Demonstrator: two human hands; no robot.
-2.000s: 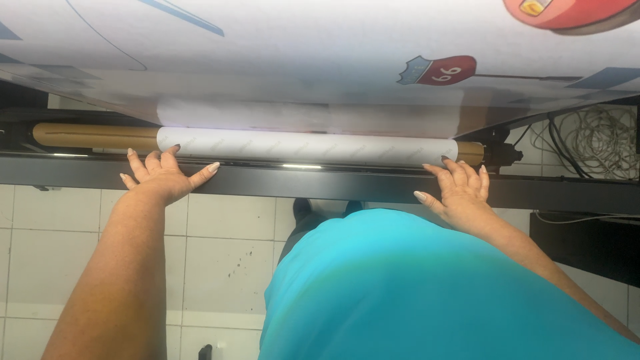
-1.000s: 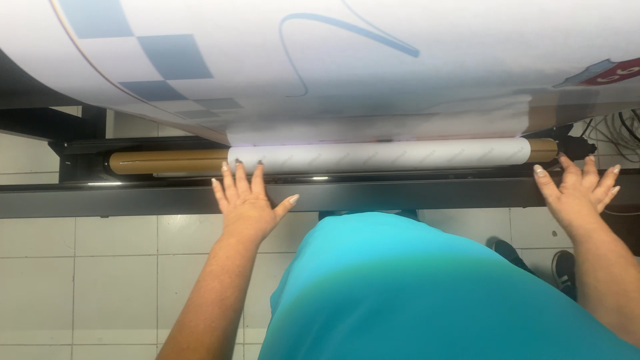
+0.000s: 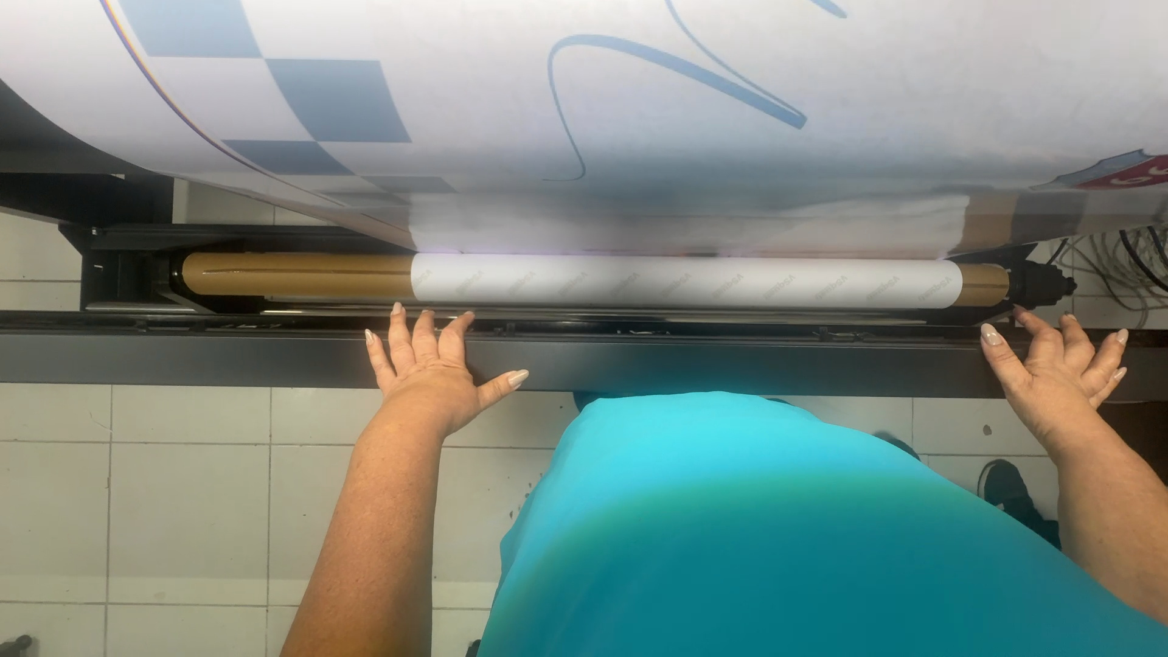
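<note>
A white paper roll [image 3: 684,281] on a brown cardboard core [image 3: 297,276] lies horizontally in a dark frame, below a wide printed sheet [image 3: 474,100] with blue checks and curved lines. My left hand [image 3: 424,370] rests on the dark metal bar [image 3: 693,360] in front of the roll, fingers spread, fingertips just below the roll's left part. My right hand [image 3: 1054,365] lies on the same bar near the core's right end and its black holder [image 3: 1040,283], fingers apart. Neither hand holds anything.
Loose cables [image 3: 1118,265] lie behind the bar at the far right. Black frame parts [image 3: 119,265] stand at the left end of the core. The floor has pale tiles [image 3: 187,511], and a dark shoe [image 3: 1004,484] shows at the lower right.
Two seconds ago my right hand was at the white roll's right end; it has moved right along the bar to beside the black holder. The view has shifted left.
</note>
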